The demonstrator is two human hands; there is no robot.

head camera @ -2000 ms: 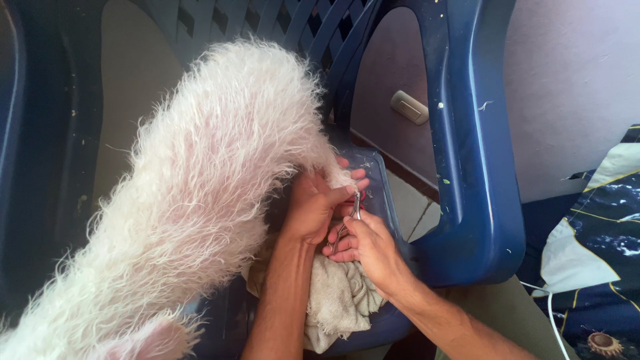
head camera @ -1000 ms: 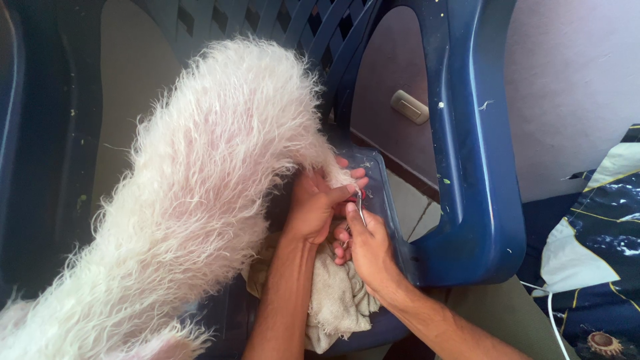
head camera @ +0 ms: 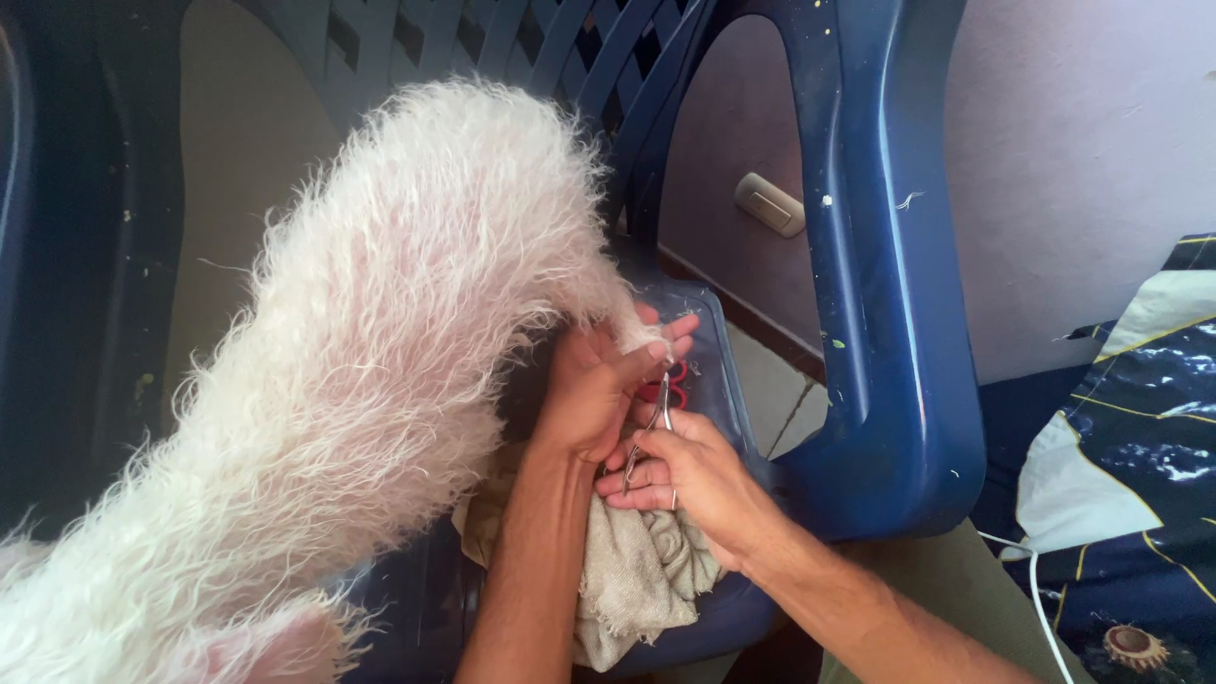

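A dog with shaggy white fur (head camera: 380, 313) is on a blue plastic chair (head camera: 912, 361), its body stretching from lower left to upper centre. My left hand (head camera: 594, 385) holds the dog's paw (head camera: 649, 340) between thumb and fingers. My right hand (head camera: 679, 465), just below it, holds a slim metal tool (head camera: 664, 399), seemingly small scissors or nippers, whose tip is close to the paw. Red handle loops (head camera: 676, 385) show on the seat behind the tool. Under my wrists lies a crumpled beige cloth (head camera: 641, 579).
The chair's slatted back (head camera: 570, 47) rises behind the dog. A wall (head camera: 1064, 171) with a light plastic fitting (head camera: 769, 204) stands beyond the armrest. At right are dark patterned fabric (head camera: 1149, 427) and a white cable (head camera: 1037, 594). Loose hairs stick to the chair.
My right hand and the metal tool have shifted slightly at the paw, and the fingers are spread differently. My left hand keeps its hold on the paw.
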